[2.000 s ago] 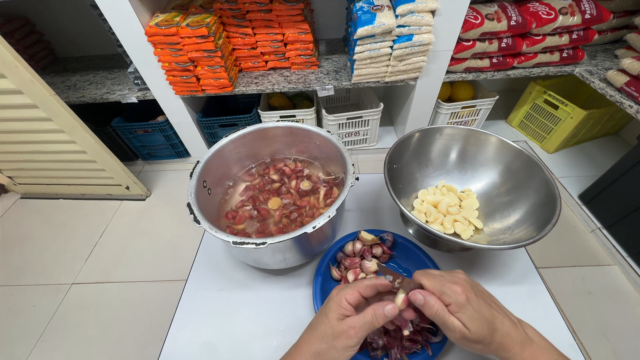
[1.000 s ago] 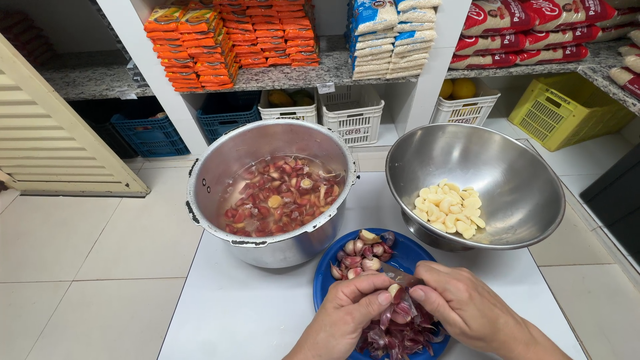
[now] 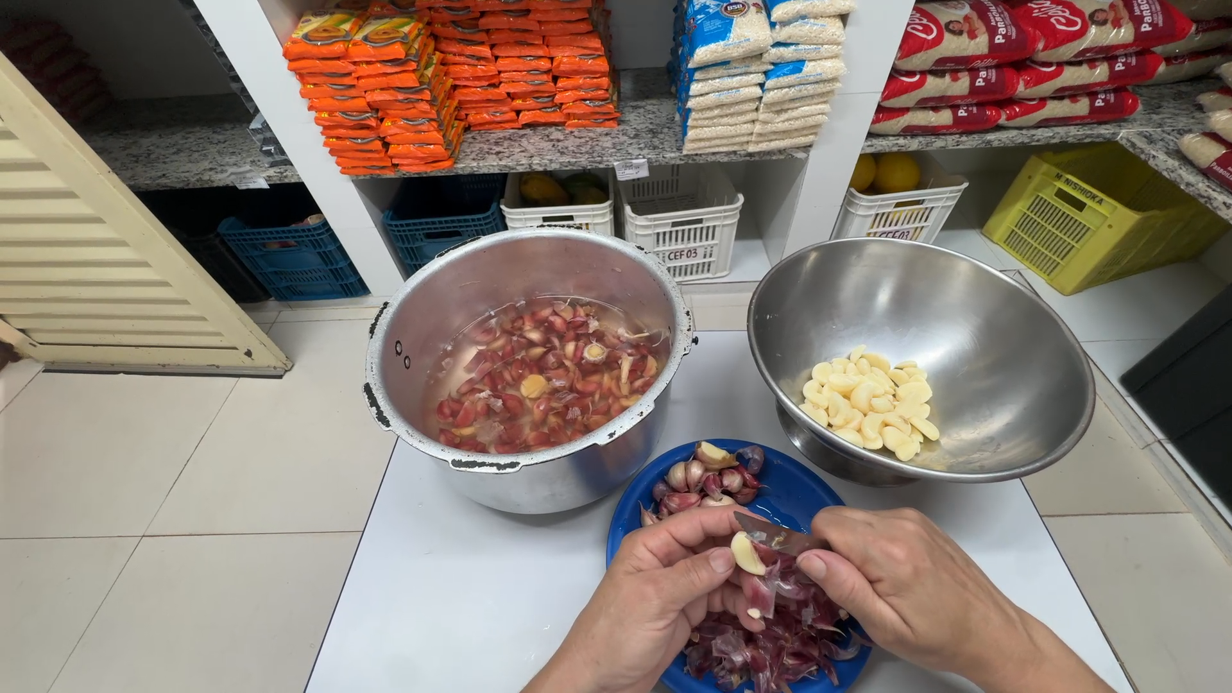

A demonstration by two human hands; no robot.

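My left hand (image 3: 674, 577) holds a garlic clove (image 3: 748, 554), pale and partly bared, with reddish skin hanging below it. In my right hand (image 3: 890, 577) is a small knife (image 3: 772, 532), its blade against the clove. Both hands are over a blue plastic plate (image 3: 624, 510). Unpeeled garlic cloves (image 3: 707, 478) lie at the plate's far side, and purple garlic skins (image 3: 770, 645) are heaped at its near side. A large aluminium pot (image 3: 549, 481) at the left contains unpeeled cloves in water (image 3: 539, 385). Peeled cloves (image 3: 871, 399) rest in a stainless steel bowl (image 3: 1001, 356) at the right.
Pot, plate and bowl stand on a white tabletop (image 3: 462, 587). Behind are granite shelves (image 3: 635, 115) with orange packets (image 3: 385, 96) and bagged rice (image 3: 760, 77). Below them are white crates (image 3: 679, 226), blue crates (image 3: 294, 255) and a yellow crate (image 3: 1097, 217). A louvred door (image 3: 115, 231) leans at the left.
The clove in my left hand shows more bare pale flesh than before, with skin hanging from it. Both hands have stayed over the plate.
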